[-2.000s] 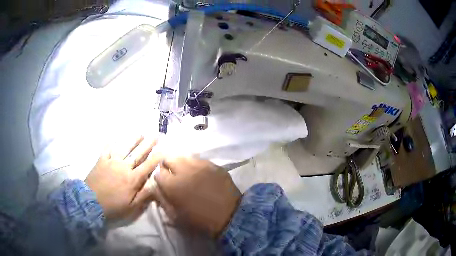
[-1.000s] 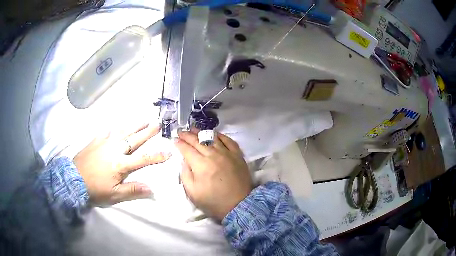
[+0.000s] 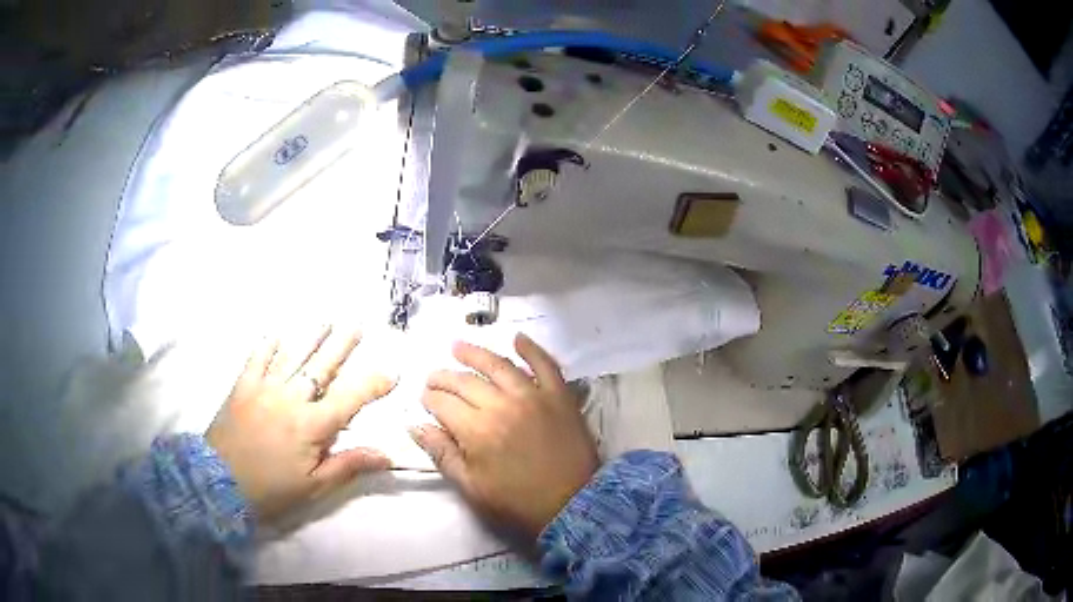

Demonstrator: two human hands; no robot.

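Note:
White fabric (image 3: 635, 312) lies under the presser foot (image 3: 401, 308) and passes to the right beneath the machine arm. More white fabric glares under the lamp at the left. The cream sewing machine head (image 3: 612, 200) stands above it. My left hand (image 3: 300, 412) lies flat on the fabric, fingers spread, left of and in front of the foot, with a ring on one finger. My right hand (image 3: 506, 423) rests on the fabric just right of it, fingers bent a little and apart, below the needle area. Neither hand grips anything that I can see.
Looped scissors (image 3: 830, 453) lie under the machine arm at right. A blue hose (image 3: 565, 45) runs along the head's top. The control panel (image 3: 888, 104), a white box with a yellow label (image 3: 786, 112) and an orange item (image 3: 794, 41) are at top right. A brown board (image 3: 988, 382) is at right.
My right hand has drawn back from the foot toward the front edge, its fingers now apart. The fabric's front part lies flatter, and a strip of table edge shows in front.

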